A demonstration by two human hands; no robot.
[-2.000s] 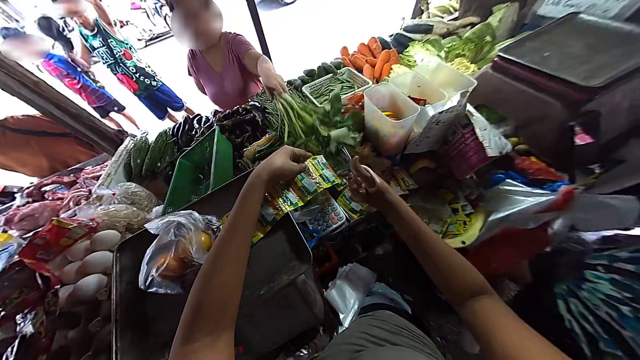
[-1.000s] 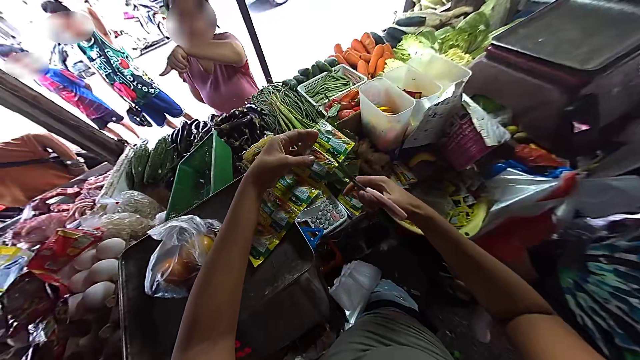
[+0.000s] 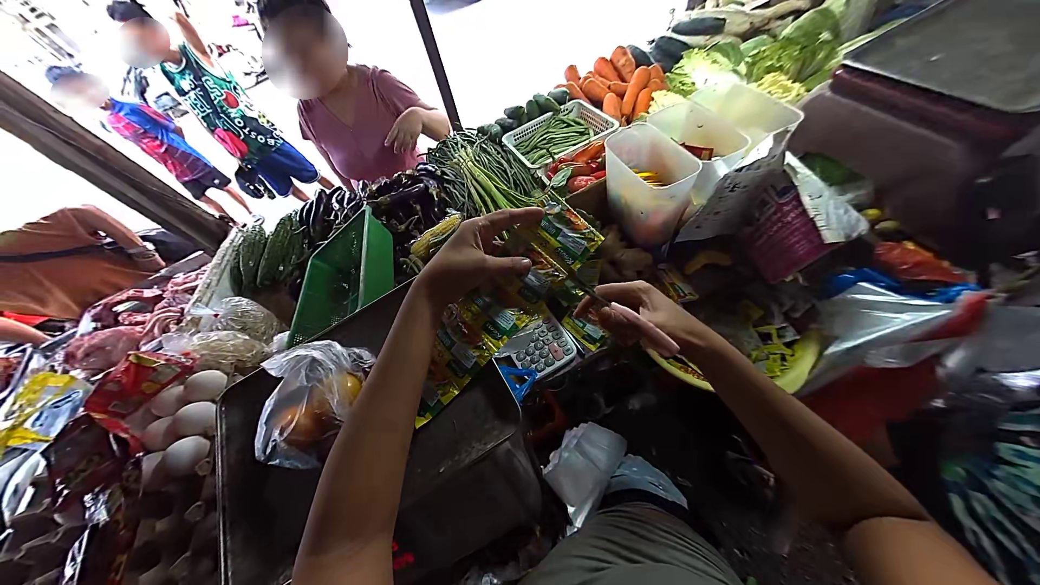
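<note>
My left hand [image 3: 475, 256] is raised over strips of green and yellow seasoning sachets [image 3: 479, 325], its thumb and fingers apart, with nothing seen between them. In my right hand [image 3: 642, 317] is a thin dark tool, perhaps a knife or scissors [image 3: 587, 288], its tip toward the sachets nearest my left hand. More sachets [image 3: 569, 234] show just beyond the left fingertips. Below the hands lies a calculator [image 3: 543, 348], partly covered by the strips. A tied clear plastic bag of orange fruit [image 3: 313, 406] sits left of my left forearm on a dark metal surface.
A green plastic basket [image 3: 345, 272], eggplants [image 3: 398, 199], long green vegetables [image 3: 479, 166] and carrots [image 3: 621, 81] stand ahead. White plastic containers [image 3: 650, 175] are right of centre. Eggs [image 3: 191, 418] lie at left. A person in a pink top [image 3: 357, 122] stands across the stall.
Two seconds ago both hands were at the sachet strips, and my left hand has since let go. The person across the stall, earlier reaching to the long greens, has drawn the arm back.
</note>
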